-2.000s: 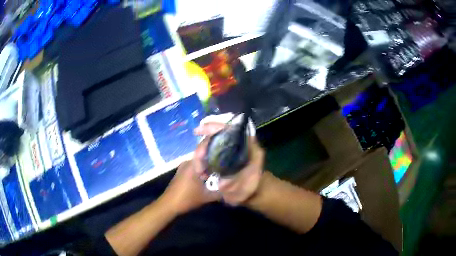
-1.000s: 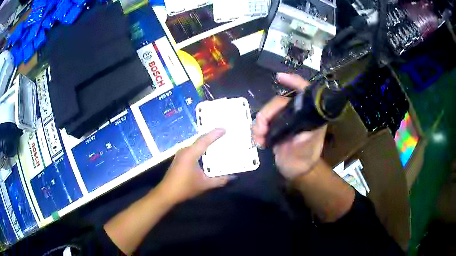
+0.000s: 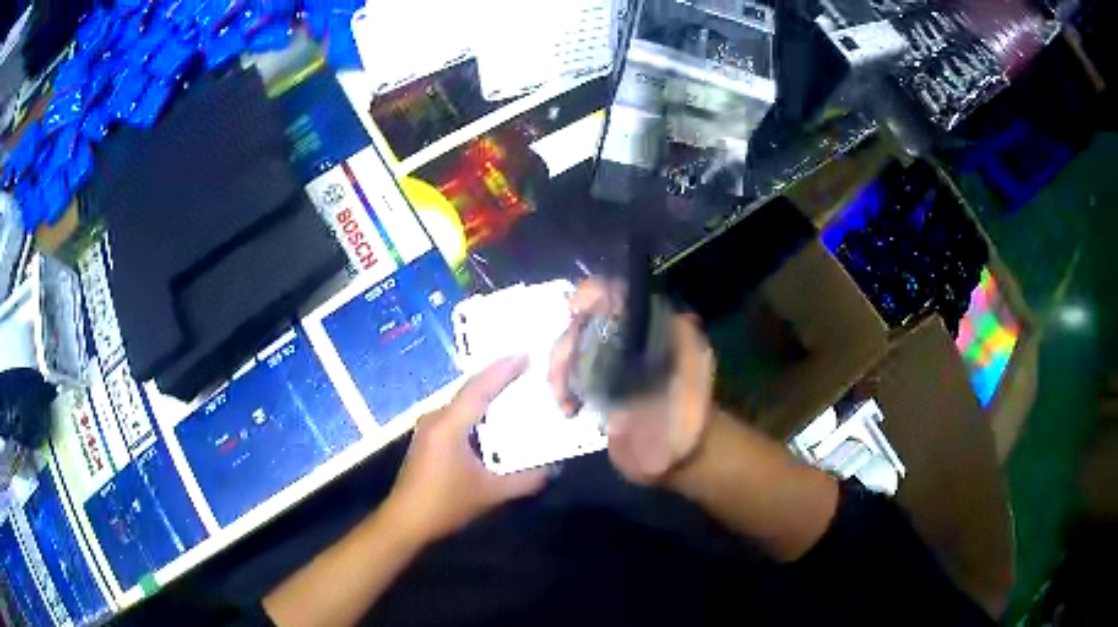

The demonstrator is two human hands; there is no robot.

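Observation:
My left hand holds a white camera housing with its flat back cover facing up, at the bench's front edge. The thumb lies on the cover. My right hand is shut on the black electric screwdriver, held upright over the right side of the cover. The screwdriver and hand are blurred and hide that side of the cover and the driver tip. Whether the tip touches a screw cannot be seen.
Black foam pads lie on the BOSCH-printed bench sheet. Blue battery packs are heaped behind, white covers at the back. A grey-white box stands back right. Below right, an open carton holds white parts.
My right hand has brought the screwdriver left, from beside the housing to over its right side. The housing and my left hand sit slightly lower and further left in view.

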